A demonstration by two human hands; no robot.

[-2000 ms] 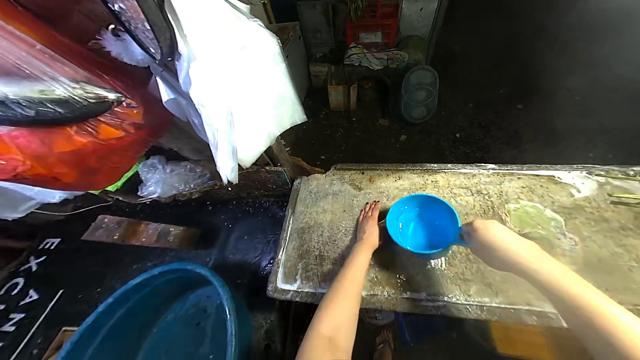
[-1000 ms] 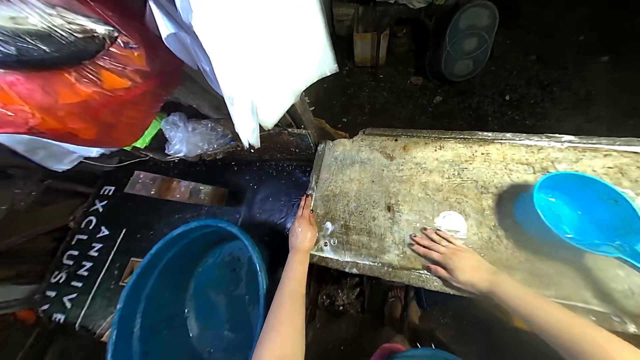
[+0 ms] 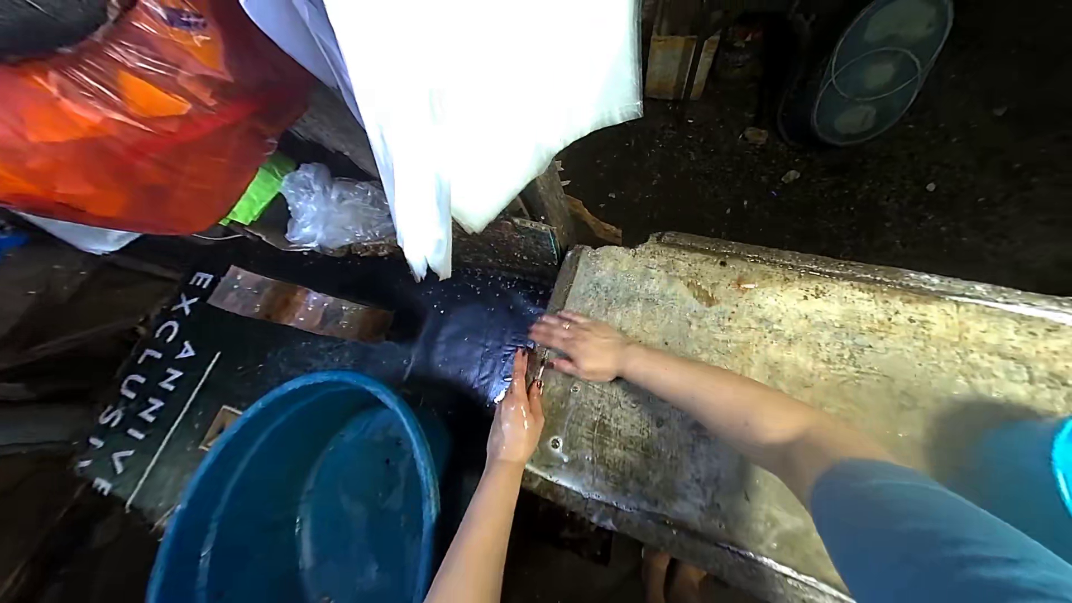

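Note:
My left hand [image 3: 516, 419], wet and empty, lies at the left edge of the worn tabletop [image 3: 796, 352], its fingers pointing away from me. Just beyond it, my right hand [image 3: 582, 343] rests palm down on the same edge, fingers spread and slightly blurred, with a ring on one finger. The two hands are very near each other; whether they touch I cannot tell. Left of them a dark wet sheet [image 3: 473, 335] adjoins the table. A large blue plastic tub [image 3: 368, 494] stands at the lower left. Only part of the light-blue dipper [image 3: 1064, 461] shows at the right edge.
White plastic bags [image 3: 494, 100] hang above the table's far left corner. A red plastic bag [image 3: 142, 126] is at the upper left, near a crumpled clear bag [image 3: 335, 209]. A dark board with white lettering [image 3: 167, 377] lies behind the tub. An oval object [image 3: 879, 75] stands beyond the table.
My right hand held the dipper two seconds ago, then lay without it on the table, and has now moved left beside my left hand. The view has shifted left and closer.

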